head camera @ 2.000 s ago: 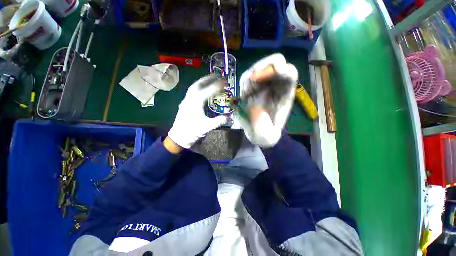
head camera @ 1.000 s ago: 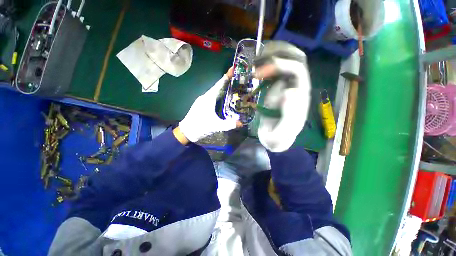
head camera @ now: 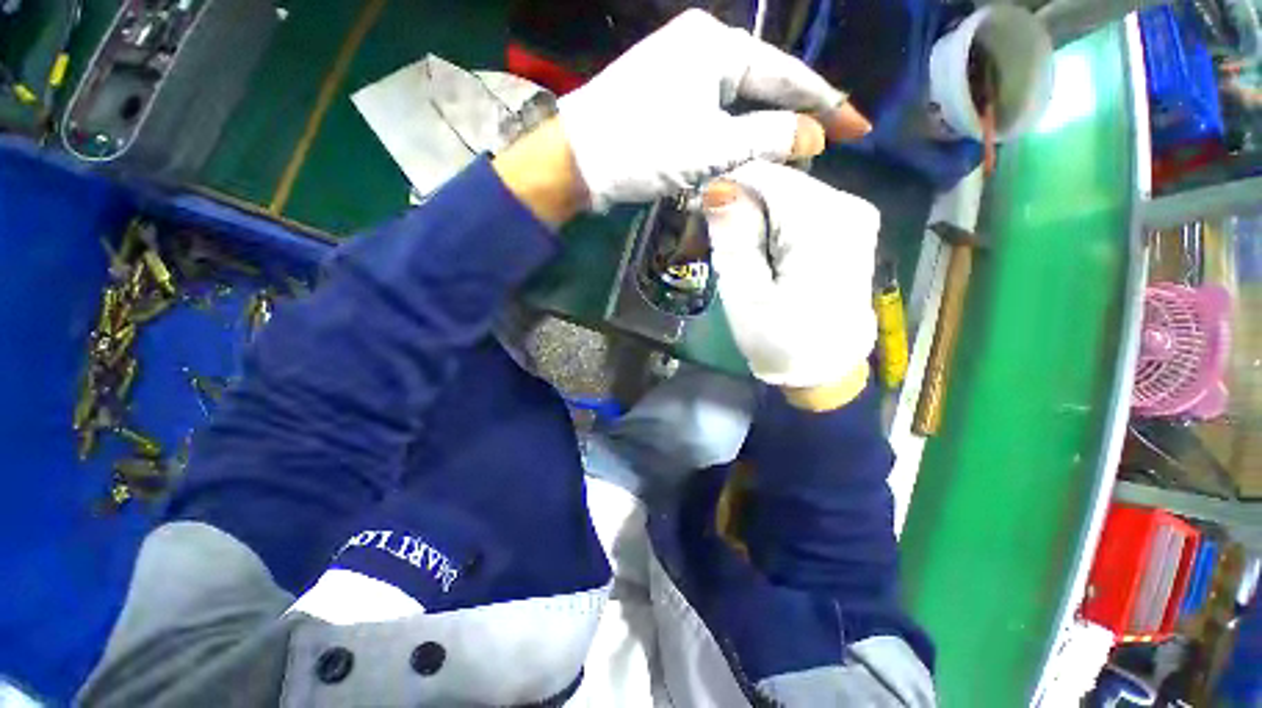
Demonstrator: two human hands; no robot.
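Note:
The lock housing (head camera: 675,266) lies on the green mat with its open side up. Its rounded lower end shows small metal parts; its upper end is hidden under my hands. My left hand (head camera: 692,114), in a white glove with bare fingertips, is above the housing's upper end, thumb and fingers close together and pointing right. My right hand (head camera: 800,270), also gloved, is at the housing's right side, fingers curled and thumb tip near the housing. Whether either hand holds a small part cannot be seen.
Another grey housing (head camera: 194,97) stands at upper left beside a crumpled cloth (head camera: 429,122). A blue tote (head camera: 69,318) holds brass parts. A yellow-handled tool (head camera: 890,332), a wooden handle (head camera: 945,339), a white tub (head camera: 955,83) and the green conveyor (head camera: 1024,374) are at right.
My left hand has left the housing's left side and moved up and right over its upper end. The green-handled tool seen at my right hand no longer shows. The view has shifted.

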